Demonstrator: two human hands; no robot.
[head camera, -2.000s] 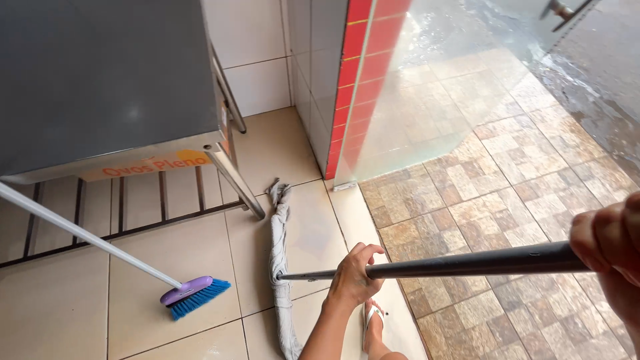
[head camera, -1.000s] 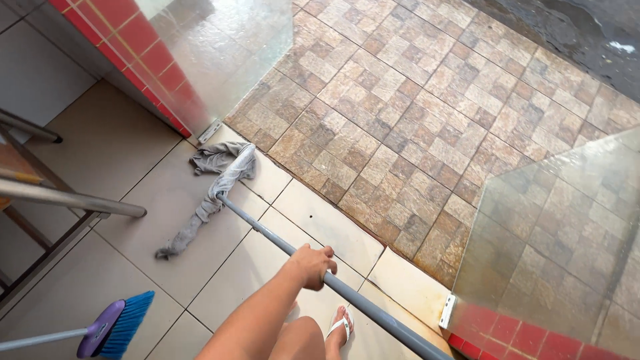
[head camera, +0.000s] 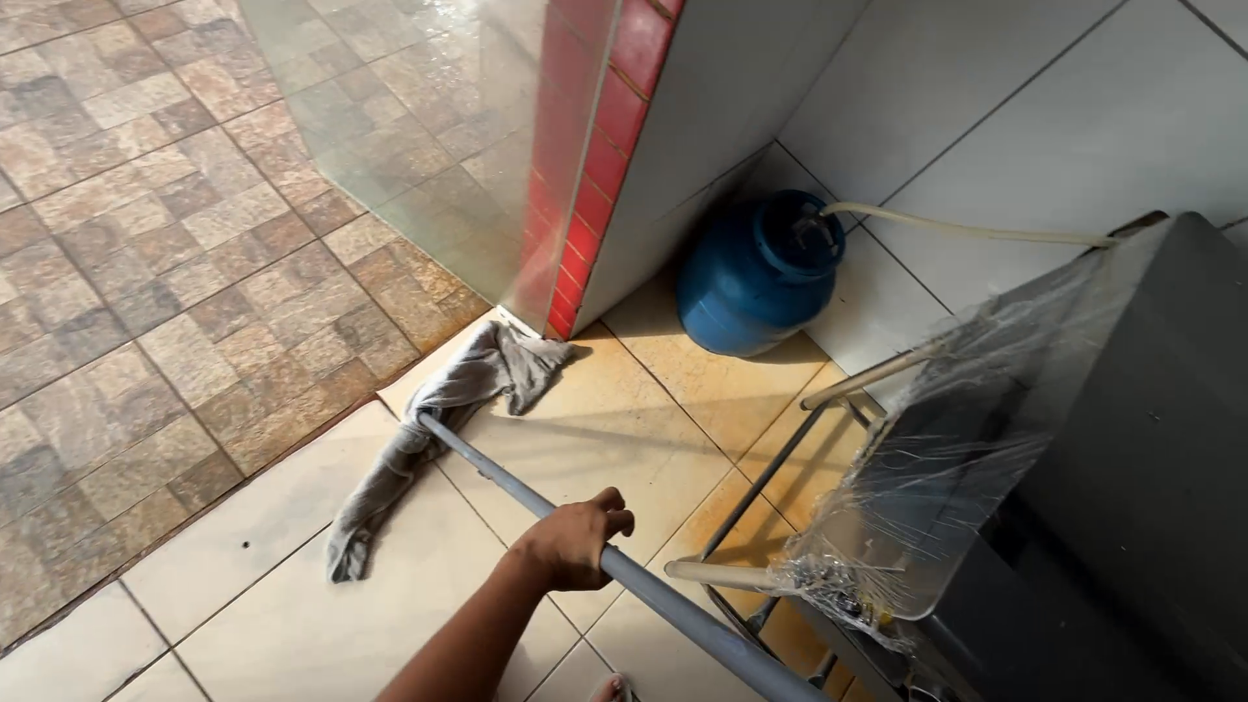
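My left hand (head camera: 577, 542) is closed around the middle of a long grey pole (head camera: 682, 614), which runs from the lower right up to a grey cloth (head camera: 458, 385). The cloth is wrapped over the pole's far end and lies on the cream floor tiles, along the threshold. One end of it touches the foot of the red-tiled wall edge, and the other trails toward the lower left. My right hand is out of view, as is the near end of the pole.
A blue gas cylinder (head camera: 756, 283) with a pale hose (head camera: 975, 232) stands in the wall corner. At right is a dark appliance (head camera: 1102, 468) on a metal-legged stand, partly wrapped in clear plastic. A glass panel (head camera: 419, 127) stands by the stone-patterned tiles (head camera: 195, 263) beyond the threshold.
The view has swung a lot, bringing in the gas cylinder and the plastic-wrapped appliance. The blue-bristled broom and the right hand seen two seconds ago are out of view. The left hand still holds the pole.
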